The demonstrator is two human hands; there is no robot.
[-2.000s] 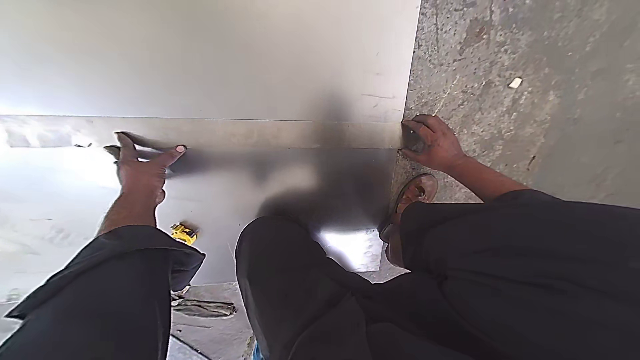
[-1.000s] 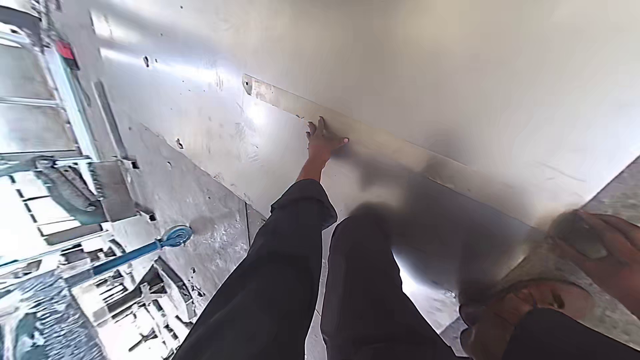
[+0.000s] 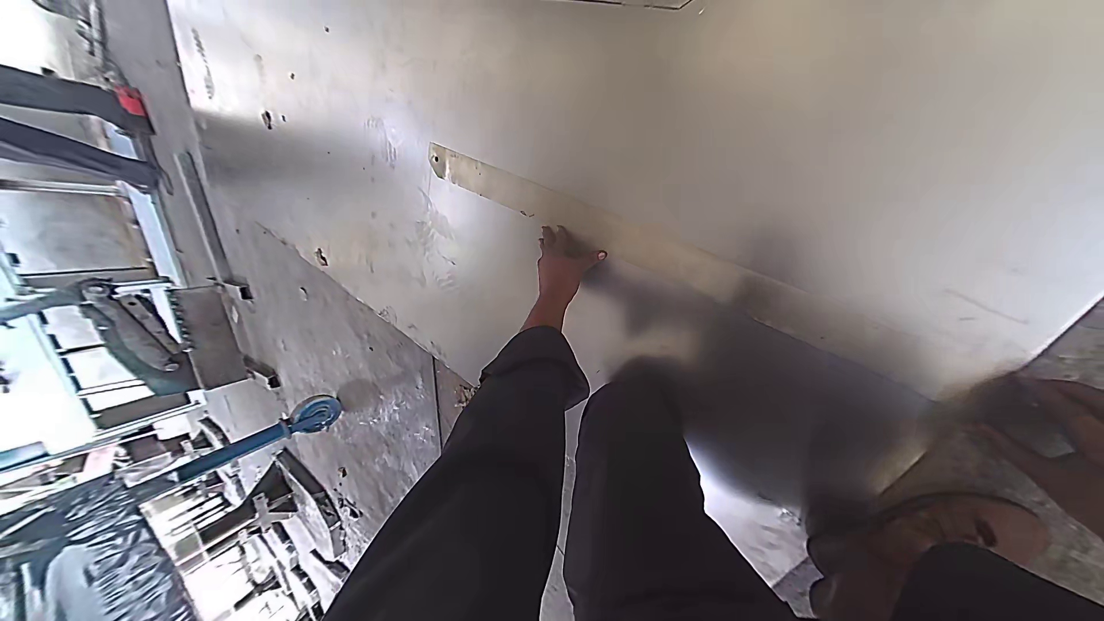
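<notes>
A long metal straightedge (image 3: 655, 241), with a hole at its left end, lies slantwise across a large shiny metal sheet (image 3: 828, 138). My left hand (image 3: 562, 263) presses on the straightedge's lower edge with its fingers and thumb spread. At the right, by the straightedge's far end and the edge of the sheet, is my right hand (image 3: 1052, 431). It is blurred, with its fingers bent around a dark object that I cannot make out. My knee and a shoe (image 3: 949, 530) are just below the sheet.
Along the left stand metal frames and racks (image 3: 112, 345). A blue metal bar with a ring end (image 3: 315, 414) reaches over the grey floor (image 3: 345, 379). A person's dark-clothed legs (image 3: 69, 121) show at the upper left. Crumpled dark plastic (image 3: 121, 535) lies at the lower left.
The view has swung strongly to the left. My left hand stays at the straightedge's lower edge, and my right hand remains near its right end. The person's legs have come into view.
</notes>
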